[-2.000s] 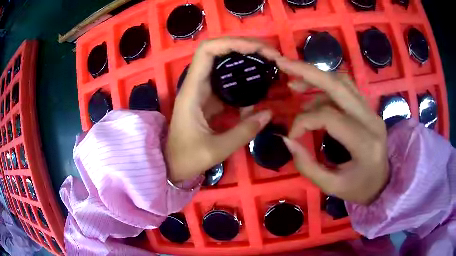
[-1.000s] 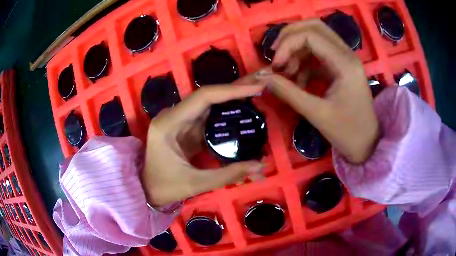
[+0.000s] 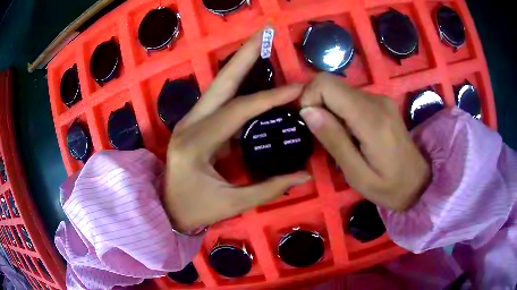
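Note:
A round black smartwatch body (image 3: 276, 144) with lit white text lies between my hands, above the red-orange foam tray (image 3: 218, 42). My left hand (image 3: 210, 164) curves around its left side, with one finger along the top edge and the thumb at the bottom. One raised finger of that hand bears a small pale label with dark marks (image 3: 266, 43). My right hand (image 3: 365, 141) has thumb and forefinger pinched together at the watch's upper right edge, by the left fingertip. Whether something small is between these fingertips cannot be told.
Other dark watch bodies sit in the tray's square pockets, one reflecting light at the upper right (image 3: 329, 47). A second red tray (image 3: 20, 181) stands at the left edge. A brown wooden edge (image 3: 71, 34) runs along the upper left.
The left hand now has a finger raised, showing the pale label. The right hand has come down to the watch's upper right edge. The tray's position in view has shifted since two seconds ago.

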